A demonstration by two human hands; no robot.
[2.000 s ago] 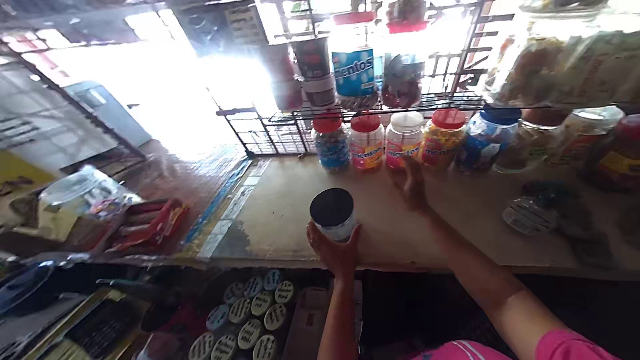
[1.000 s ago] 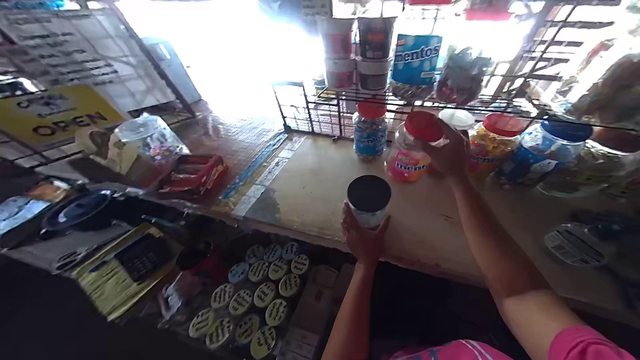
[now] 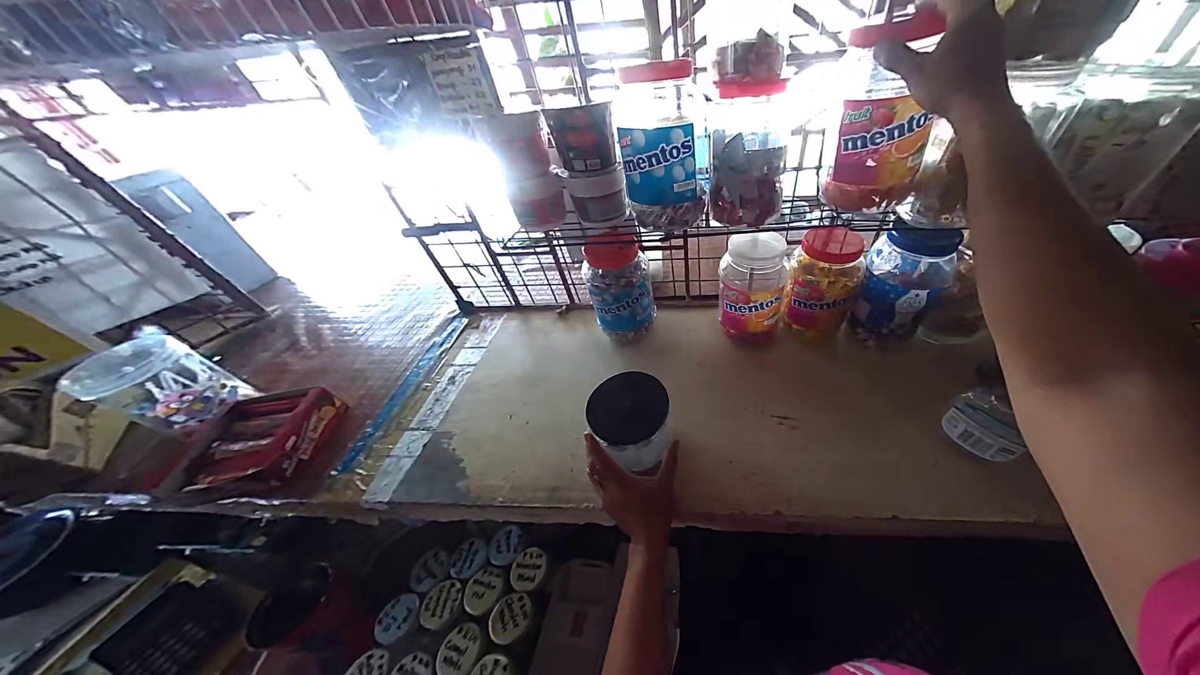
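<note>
Near the counter's front edge, my left hand [image 3: 637, 487] is wrapped around a clear jar with a black lid [image 3: 628, 409], which stands on the wooden counter [image 3: 787, 441]. My right hand [image 3: 956, 61] reaches high at the upper right and grips the red lid of a Mentos fruit jar [image 3: 877, 141] at the level of the wire shelf. Whether that jar rests on the shelf cannot be told. Below, on the counter, stand a blue-labelled Mentos jar [image 3: 621, 291], a white-lidded jar [image 3: 753, 286], a red-lidded jar [image 3: 823, 281] and a blue-lidded jar [image 3: 905, 281].
The wire shelf [image 3: 656, 234] holds more jars, including a blue-labelled Mentos jar [image 3: 661, 150], and stacked tubs [image 3: 586, 141]. A red box [image 3: 272, 436] and a clear tub [image 3: 150, 380] are at left. Below the counter's edge sit several round lids [image 3: 483, 591]. A clear container [image 3: 984, 427] lies at right.
My right hand has raised a red-lidded Mentos jar from the counter row, where it stood between the blue-labelled and white-lidded jars, up to shelf level. My left hand stays around the black-lidded jar.
</note>
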